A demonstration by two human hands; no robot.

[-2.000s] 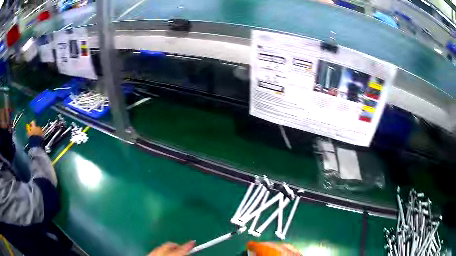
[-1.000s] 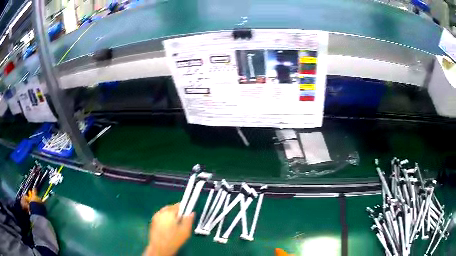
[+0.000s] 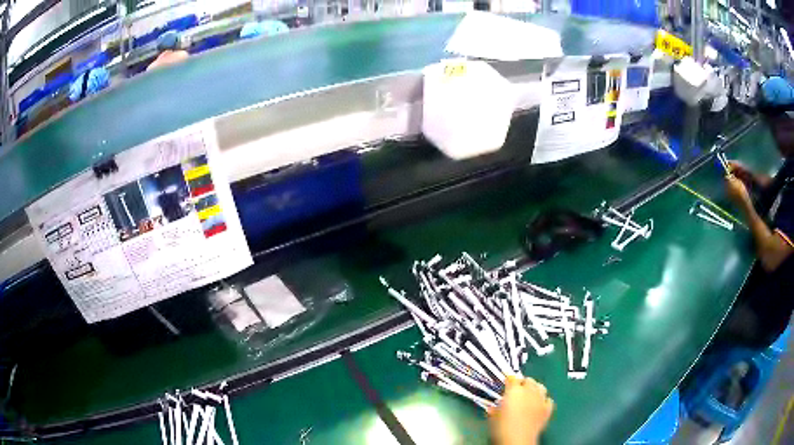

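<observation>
A large heap of white cable assemblies (image 3: 474, 326) with dark and white ends lies right of the picture's centre, against the rail. My left hand (image 3: 521, 410), bare, is at the heap's near edge, its fingertips at the lower cable ends. Its fingers look bent, but whether they grip a cable is not clear. A smaller group of cable assemblies (image 3: 196, 421) lies at the lower left, cut off by the picture's edge. My right hand is out of the picture.
Behind the metal rail (image 3: 305, 365) lie a clear bag (image 3: 274, 302) and a dark coil (image 3: 561, 233). Instruction sheets (image 3: 144, 222) and a white box (image 3: 466, 109) hang above. A person (image 3: 775, 235) works at the far right, near a blue stool (image 3: 727, 391).
The view has swung right. My left hand has let go of the cables it held by the smaller group and is now at the large heap. The orange-covered part of my right hand has left view.
</observation>
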